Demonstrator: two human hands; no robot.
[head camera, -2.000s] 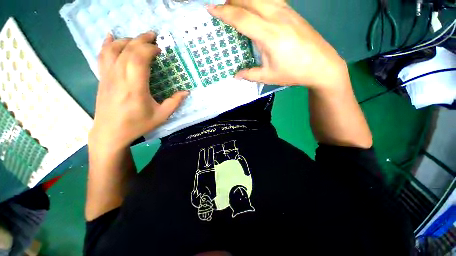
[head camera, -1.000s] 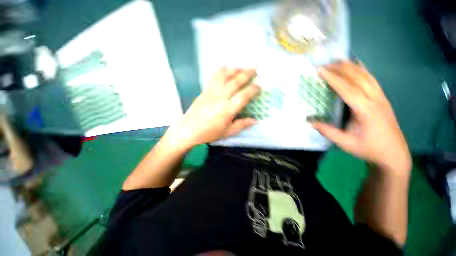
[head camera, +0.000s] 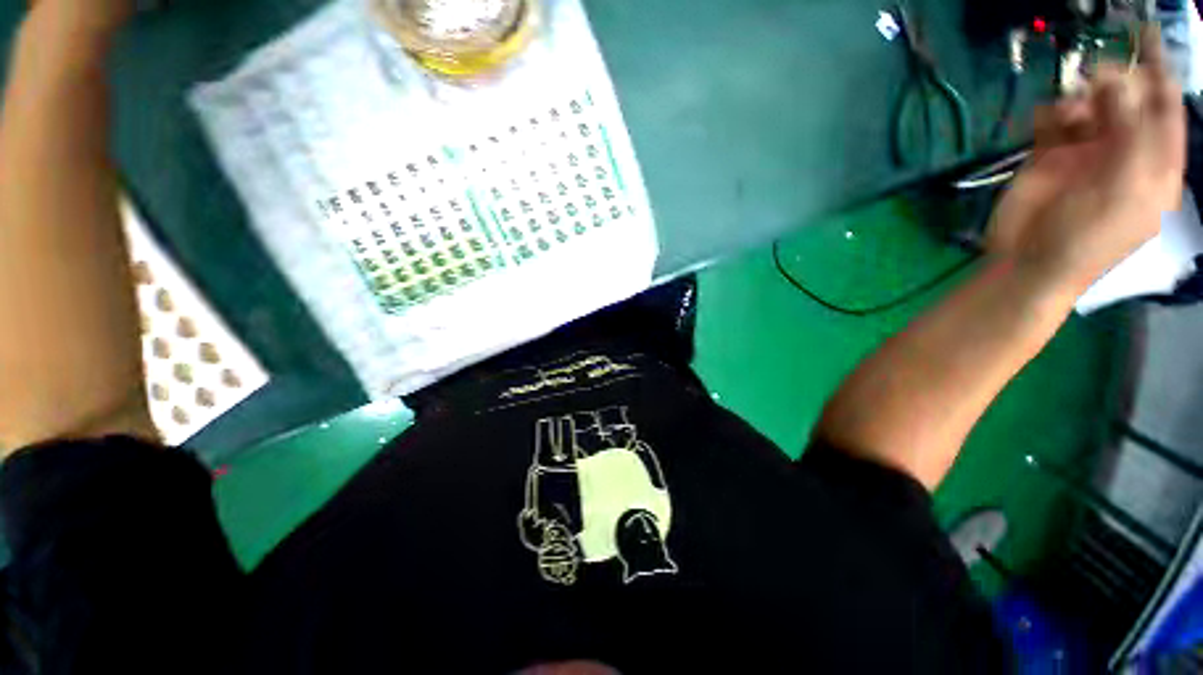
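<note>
Two green PCB panels, a left one (head camera: 416, 244) and a right one (head camera: 554, 185), lie side by side on whitish bubble wrap (head camera: 284, 185). A round dish with a yellow-amber rim (head camera: 468, 59) stands on the far part of the wrap. My right hand (head camera: 1102, 152) is at the upper right, over the cables at the bench edge; its fingers are blurred and I cannot tell if they hold something. My left forearm runs up the left side; the hand is cut off by the top edge.
Pliers with dark handles (head camera: 927, 112) lie on the bench at the upper right. Black equipment with a red light (head camera: 1040, 27) and cables are beside my right hand. A cream tray with oval pockets (head camera: 185, 343) is at the left, partly behind my left forearm. White crumpled material (head camera: 1135, 270) is at the right.
Both hands have left the panels: the right moved to the upper right, the left up and out of the picture. The view has swung, and the panels now lie uncovered.
</note>
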